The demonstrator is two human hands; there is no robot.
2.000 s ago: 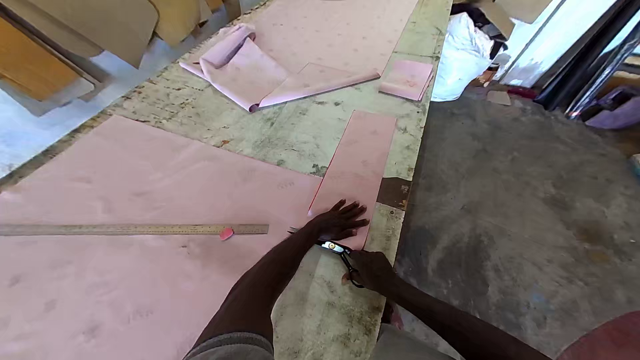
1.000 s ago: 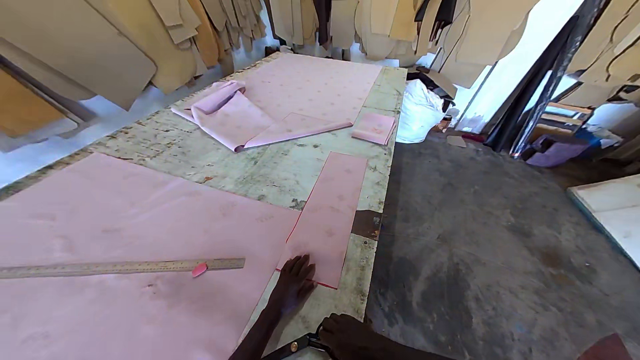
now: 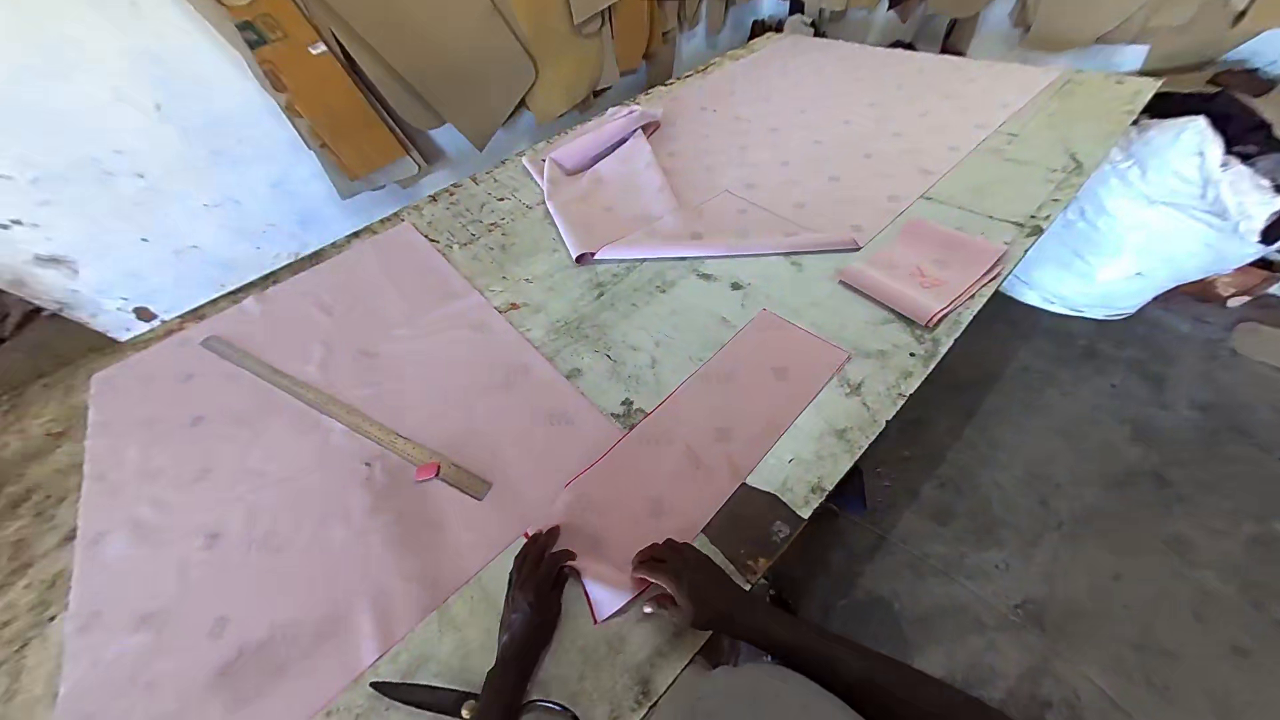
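Note:
A long pink fabric strip (image 3: 700, 430) with red-marked edges lies aslant on the table, partly over a large pink fabric sheet (image 3: 330, 560). My left hand (image 3: 540, 580) rests at the strip's near left corner, fingers bent on its edge. My right hand (image 3: 685, 580) pinches the near right edge between thumb and fingers, and a paler underside shows between the hands. Scissors (image 3: 430, 697) lie on the table beside my left forearm, which hides their middle. A wooden ruler (image 3: 345, 412) and a piece of red chalk (image 3: 427, 471) lie on the large sheet.
A folded pink piece (image 3: 925, 270) with red marks lies near the table's (image 3: 1060, 135) right edge. More pink fabric (image 3: 820, 130), partly rolled, covers the far end. Brown pattern pieces (image 3: 420, 60) hang along the wall. A white sack (image 3: 1140, 220) stands on the floor at right.
The scissors, in my right hand before, now lie on the table. My right hand has moved to the strip's near edge and taken hold of it. The view has turned left.

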